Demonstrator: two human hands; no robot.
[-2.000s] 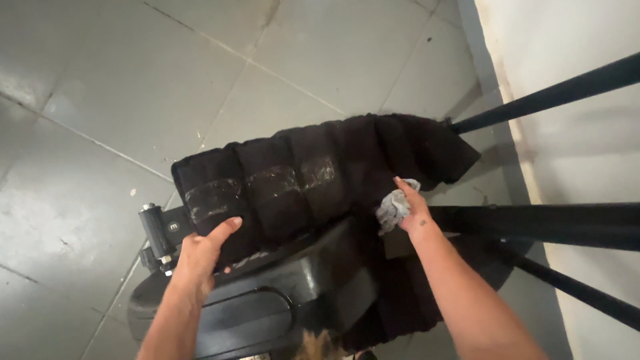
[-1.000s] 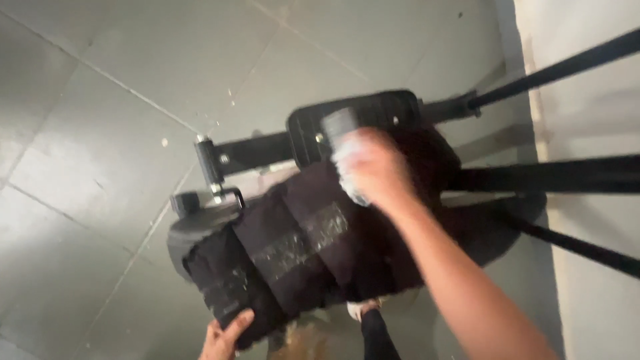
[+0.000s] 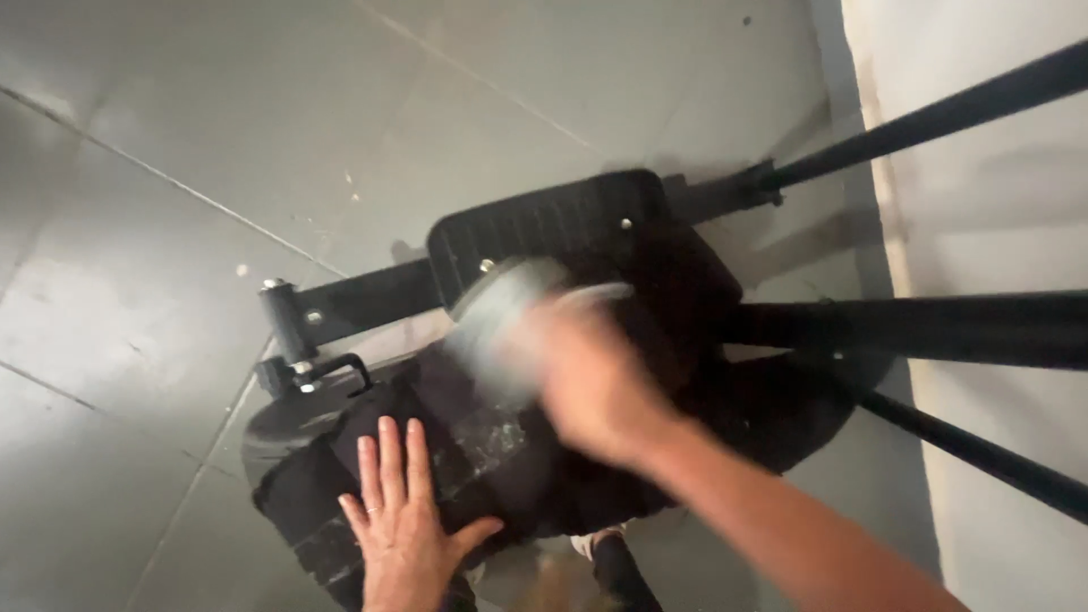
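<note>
A black padded fabric cushion (image 3: 510, 476) with pale worn patches lies over a black machine part, perhaps an exercise machine's seat. My left hand (image 3: 408, 518) rests flat on its near left end, fingers spread, a ring on one finger. My right hand (image 3: 586, 374), blurred, holds a light grey cloth (image 3: 501, 331) over the cushion's upper middle. Behind the cushion is a ribbed black plate (image 3: 544, 221) with bolts, which the cloth and hand partly cover.
A black metal bracket (image 3: 365, 302) with a pivot and hook sticks out to the left. Black metal bars (image 3: 935, 327) run right, towards a white wall (image 3: 1003, 221). Grey floor tiles (image 3: 170, 255) lie beneath. A person's foot and dark-clothed leg (image 3: 620, 569) show below.
The cushion has shifted off the bolted plate and bracket, which it covered at first. My left hand has gone from gripping the cushion's edge to lying flat on it. The right hand still has the cloth.
</note>
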